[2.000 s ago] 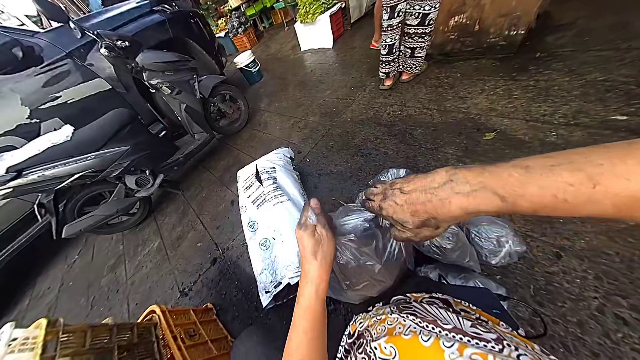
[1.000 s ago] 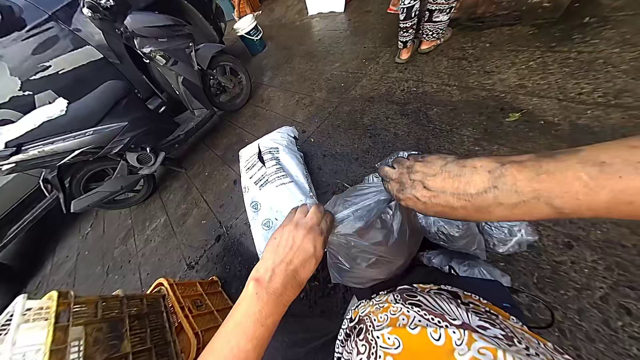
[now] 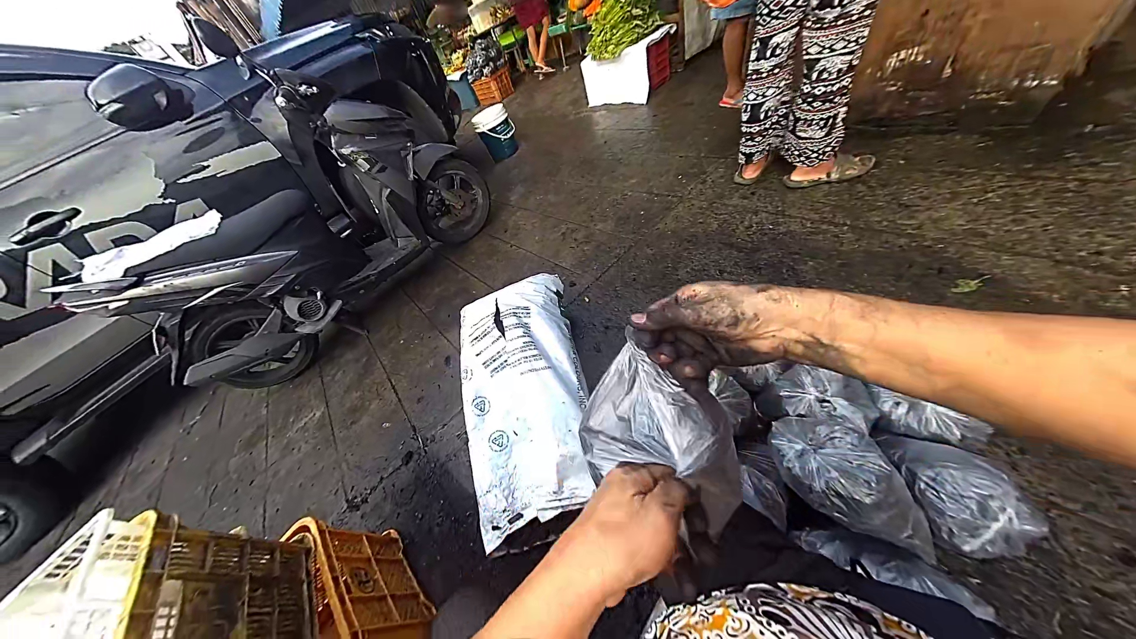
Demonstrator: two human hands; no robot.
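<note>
A grey translucent plastic bag [image 3: 661, 413] hangs between my hands over my lap. My right hand [image 3: 710, 328], smudged black, is closed on its gathered top. Lower down, my left hand [image 3: 635, 524] grips the bag's side or bottom edge; its fingertips are partly hidden. Just left of the bag, a large white plastic sack [image 3: 524, 399] with printing and a small tear lies on the ground, dark at its near end. Several filled, dark translucent plastic bags [image 3: 843, 470] lie on the ground to the right, below my right forearm.
Plastic crates, one orange [image 3: 368, 581] and one yellowish [image 3: 213, 577], stand at lower left. A motor scooter [image 3: 355, 213] is parked beside a dark vehicle at left. A person in patterned trousers [image 3: 785, 80] stands ahead. Farther back are a bucket [image 3: 497, 133] and greens on a white-covered stand [image 3: 617, 80].
My right hand has moved left with the bag's top, and my left hand has gone lower on the bag. The bag's top, spread between both hands a second ago, is now gathered. The view has tilted up.
</note>
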